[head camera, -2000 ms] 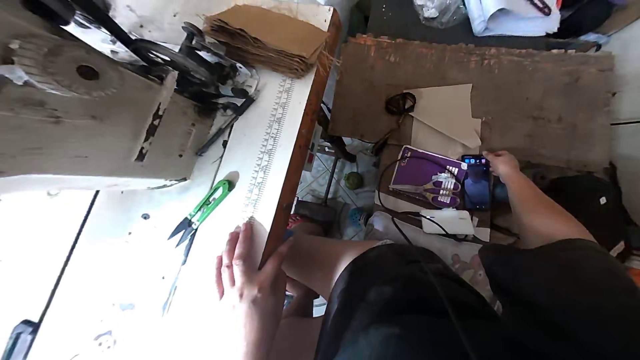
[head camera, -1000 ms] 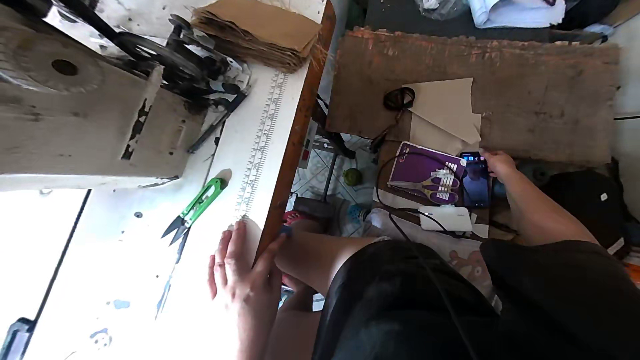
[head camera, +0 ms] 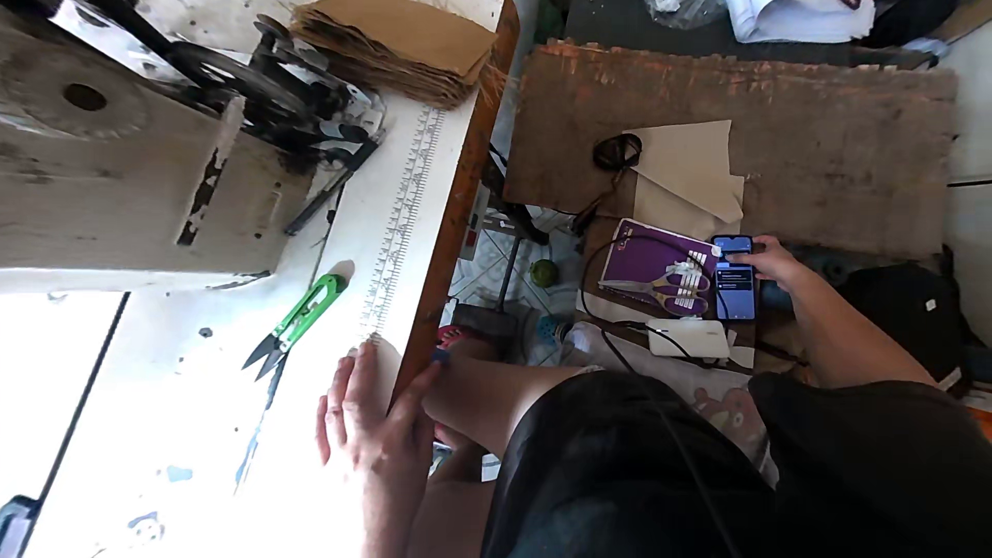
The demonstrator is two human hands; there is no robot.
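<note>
My left hand rests on the edge of the white sewing table, fingers apart, nothing in it. Green thread snips lie up and left of it, beside a ruler scale marked on the tabletop. At right, my right hand touches a smartphone with a lit screen; whether it grips the phone is unclear. Left of the phone, scissors lie on a purple notebook. Below them is a white power bank with a black cable.
A sewing machine fills the upper left. Stacked brown fabric pieces lie at the table's far end. A brown board at right bears beige pieces and a black coil. A green ball-like thing lies on the floor.
The phone's screen shows a different, brighter display than before. My left hand stays at the table edge and my right hand stays at the phone.
</note>
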